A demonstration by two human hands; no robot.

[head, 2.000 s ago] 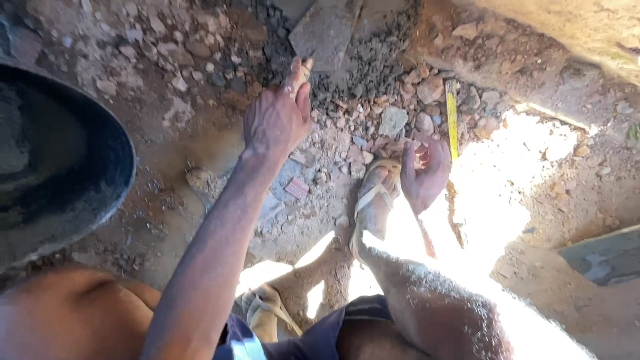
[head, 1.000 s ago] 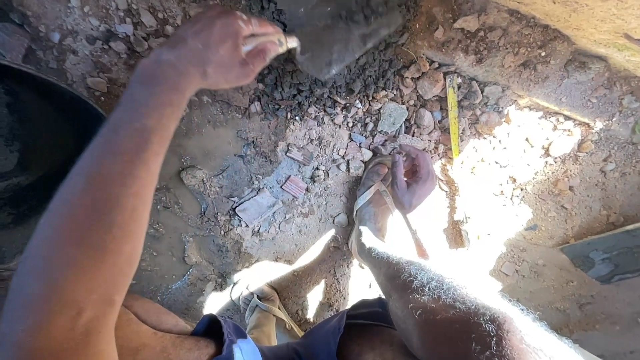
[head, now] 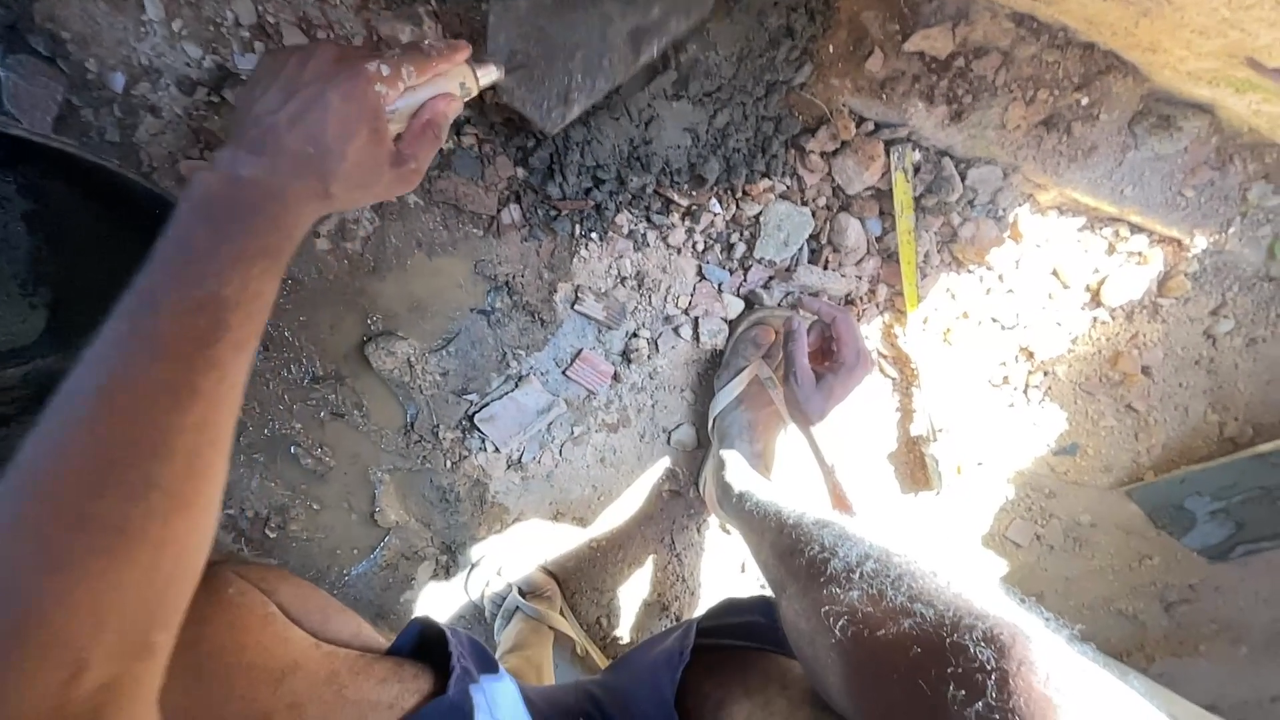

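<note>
My left hand (head: 340, 125) is closed around the pale handle of a trowel at the upper left. The trowel's grey blade (head: 590, 55) lies flat over dark wet mortar (head: 700, 130) at the top. My right hand (head: 825, 360) is beside the toes of my sandaled right foot (head: 750, 400), its fingers loosely curled with a gap between them and nothing visible in them. A yellow measuring strip (head: 904, 230) lies on the rubble just above and right of that hand.
A black tub (head: 75, 250) stands at the left edge. Stones, broken tile pieces (head: 590, 370) and muddy water (head: 400, 310) cover the ground between. A grey, mortar-smeared board (head: 1215, 505) is at the right edge, and an earthen ledge (head: 1180, 50) runs along the upper right.
My left hand, with the trowel, has moved left from its place two seconds ago. My right hand has shifted left, close against the foot.
</note>
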